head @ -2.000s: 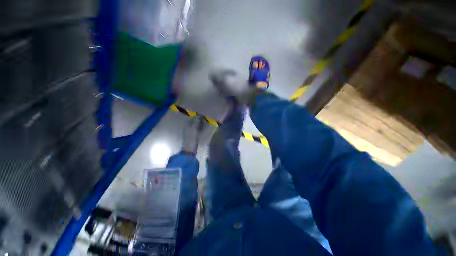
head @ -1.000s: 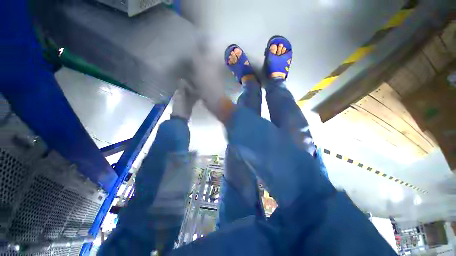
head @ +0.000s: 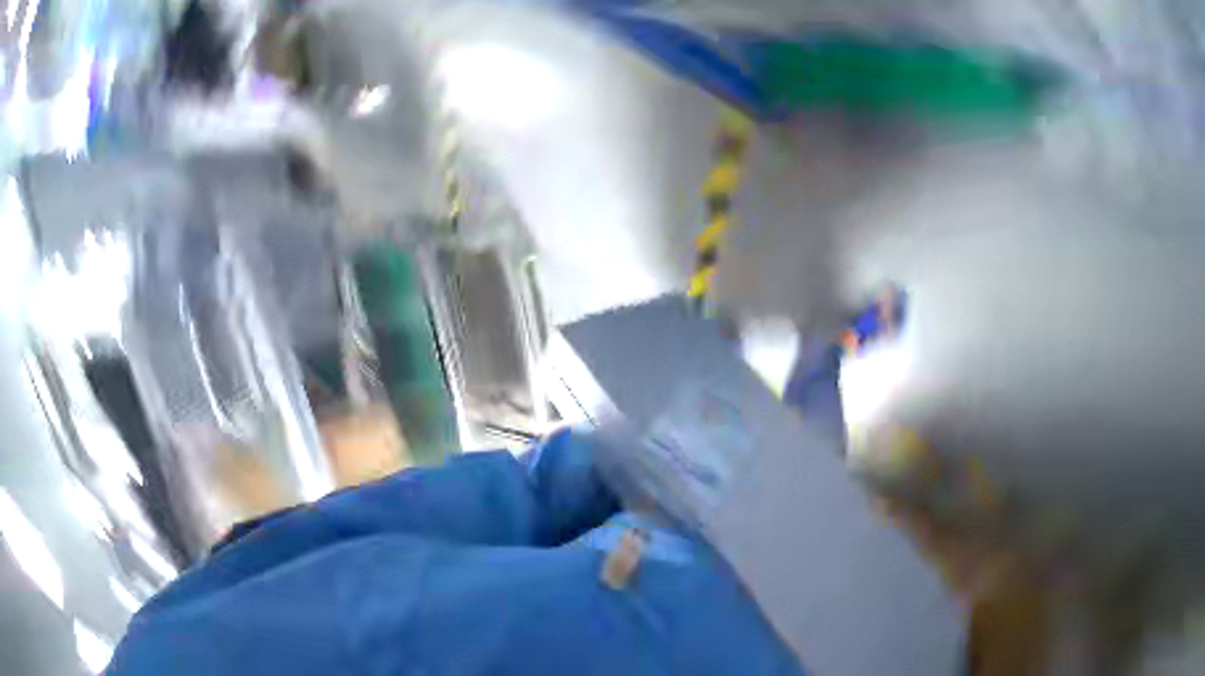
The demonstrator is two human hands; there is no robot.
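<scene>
The frame is strongly blurred. A long flat grey metal-cased unit runs slantwise from the middle to the bottom right, close against the front of my blue smock. A pale, partly see-through patch lies over its face near the middle. My blue sleeves show at the lower left and centre. Neither of my hands can be made out, so what holds the unit is hidden.
At left stand blurred silver cart frames with a green mat. A blue-framed shelf with a green mat is at the top. Yellow-black tape crosses the floor. A blue-shod foot shows at right.
The view has swung round. A grey unit now lies across my front, where my arms and gloved hands were empty-looking and blurred before. Silver cart frames have come into view at left.
</scene>
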